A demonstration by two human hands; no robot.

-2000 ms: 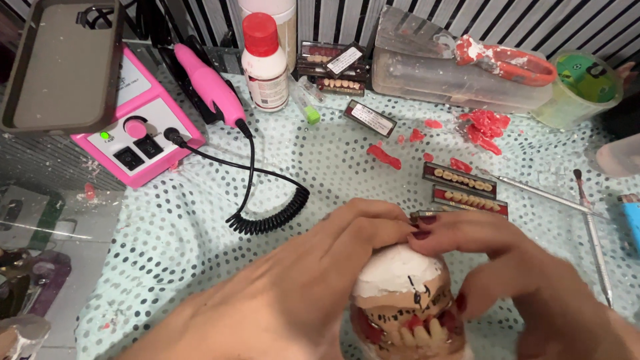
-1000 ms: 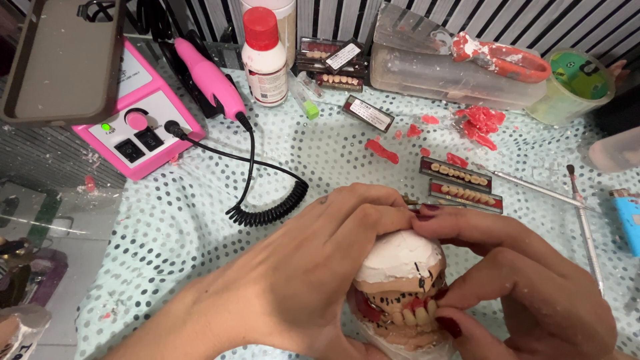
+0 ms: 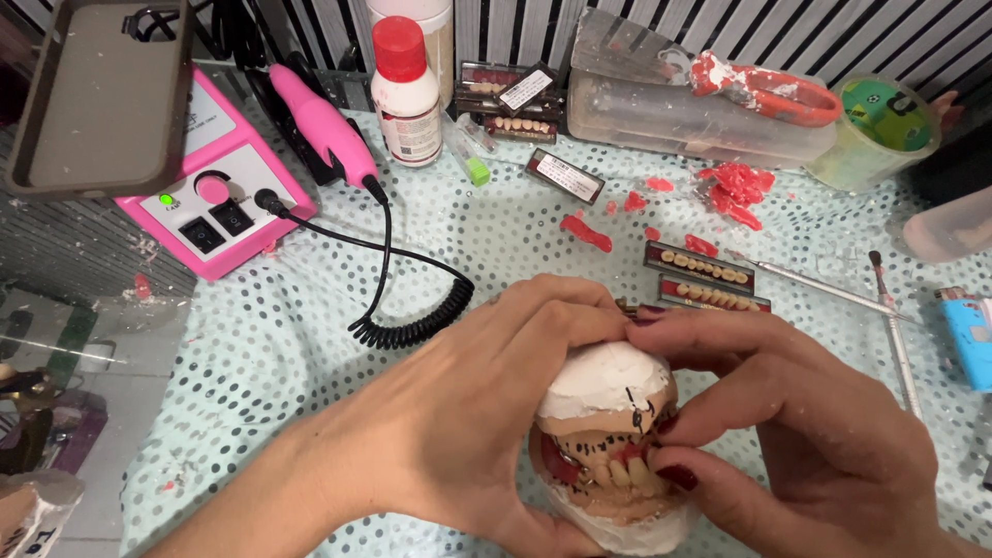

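A plaster dental model [image 3: 608,387] with upper and lower parts stands at the lower middle, bearing handwriting, red wax and several artificial teeth [image 3: 637,474]. My left hand [image 3: 473,395] wraps around its left side, fingers over the top at the back and thumb low near the base. On the right, my right hand [image 3: 798,418] has its thumb and a fingertip at the front teeth, while another finger reaches the top rear by a small brass-coloured part. Whether a tooth is pinched there cannot be told. Behind the model lie two strips of artificial teeth [image 3: 700,264].
A pink control box [image 3: 225,209] with a coiled cable and pink handpiece [image 3: 322,124] is at left. Behind stand a red-capped bottle [image 3: 408,101], a plastic case [image 3: 682,128] and red-handled tool. Red wax scraps [image 3: 736,190], metal instruments [image 3: 829,288] and a blue lighter [image 3: 969,337] lie right.
My right thumb and fingertip have come to the model's front teeth from its right side, where they were two seconds ago. My left hand keeps its hold around the model.
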